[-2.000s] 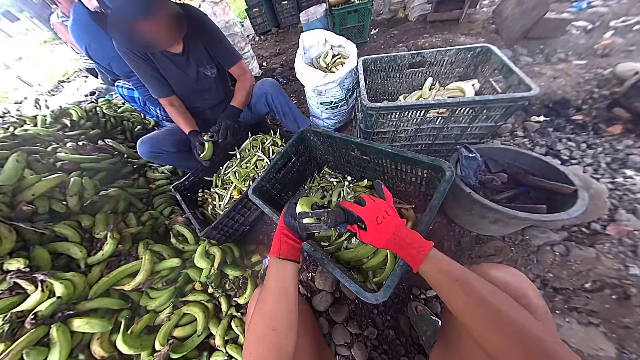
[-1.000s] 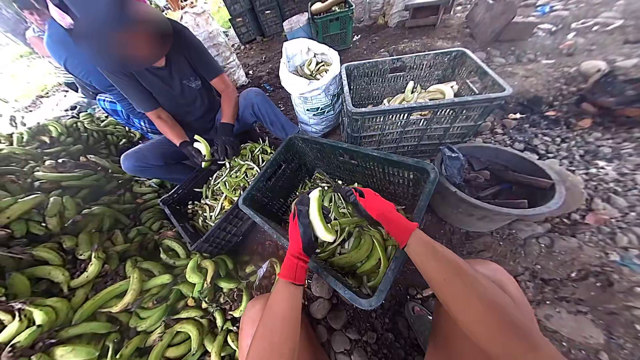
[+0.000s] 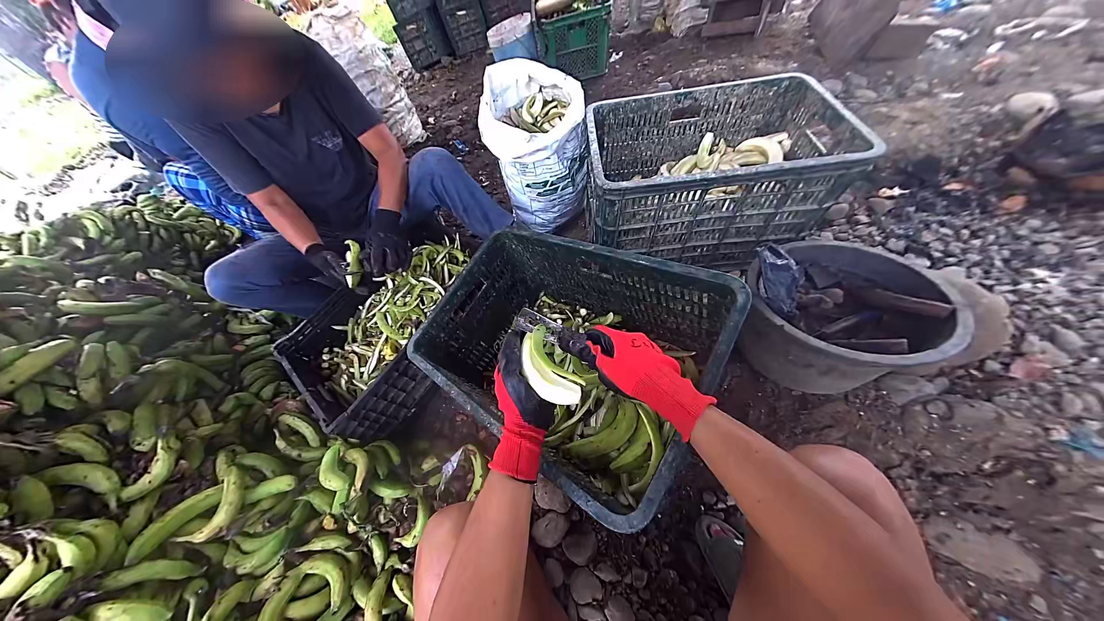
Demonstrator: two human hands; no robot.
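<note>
My left hand (image 3: 523,401), in a red and black work glove, holds a partly peeled green plantain (image 3: 548,376), its pale flesh bare on the lower side. A strip of green skin hangs along it. My right hand (image 3: 634,362), gloved alike, grips a metal peeler (image 3: 545,326) lying against the plantain's upper end. Both hands are over a dark green plastic crate (image 3: 737,323), which holds green peels and plantains (image 3: 611,431). The fingertips of my left hand are partly hidden behind the fruit.
Unpeeled green plantains (image 3: 155,466) are heaped at left. A gloved co-worker (image 3: 302,172) sits behind a black crate of peels (image 3: 371,418). Beyond stand a white sack (image 3: 552,172) and a crate (image 3: 733,207) with peeled plantains. A round tub (image 3: 811,366) with dark debris is at right, on stony ground.
The peeler in my right hand now lies against the plantain's upper end; one second ago the plantain stood more upright in my left hand, showing more pale flesh.
</note>
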